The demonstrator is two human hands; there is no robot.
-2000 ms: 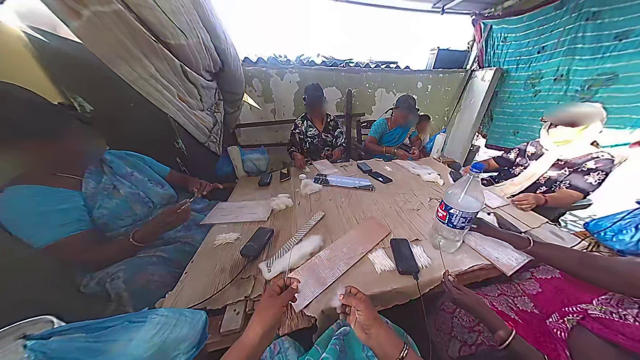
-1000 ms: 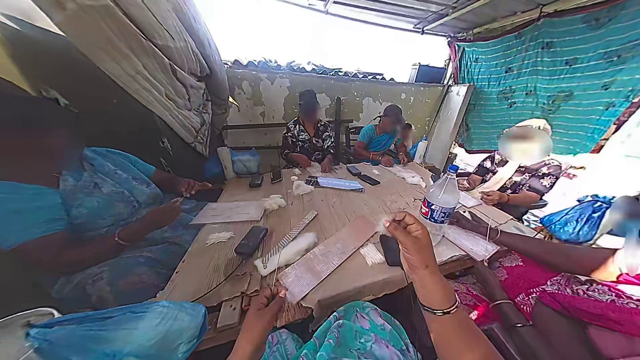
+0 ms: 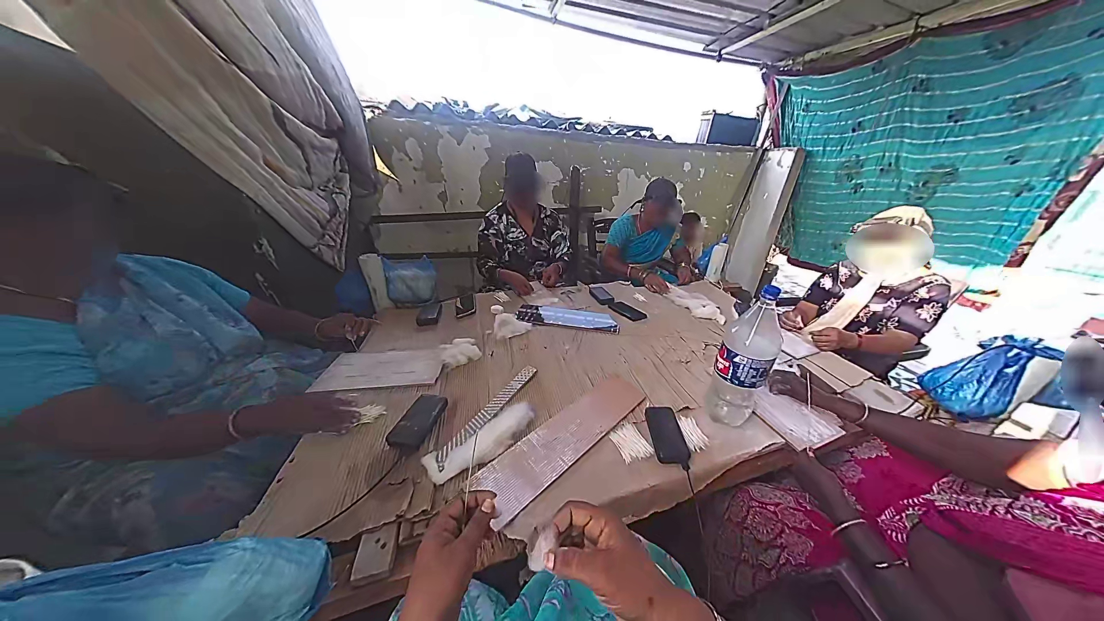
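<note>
At the near edge of the table my left hand (image 3: pixel 457 539) pinches a thin upright stick (image 3: pixel 471 470) between thumb and fingers. Just to its right, my right hand (image 3: pixel 595 552) holds a small tuft of white cotton (image 3: pixel 542 548). A long, flat ridged board (image 3: pixel 565 444) lies aslant beyond both hands. Left of it rests a roll of cotton wool (image 3: pixel 483 442), with a patterned strip (image 3: pixel 490 410) partly on it. Two small bundles of white wicks (image 3: pixel 632 442) lie beside a black power bank (image 3: pixel 668 435) with a cable.
A plastic bottle (image 3: pixel 742 366) stands at the right. Another black device (image 3: pixel 417 421) with a cable lies left. Co-workers sit around the cardboard-covered table (image 3: pixel 595 345); one co-worker's hand (image 3: pixel 341 414) rests near wicks at the left, and another's arm (image 3: pixel 914 440) reaches in from the right.
My right hand has come down from its raised place above the board's right side to beside my left hand. The left co-worker's nearer hand has moved onto the table by the wicks.
</note>
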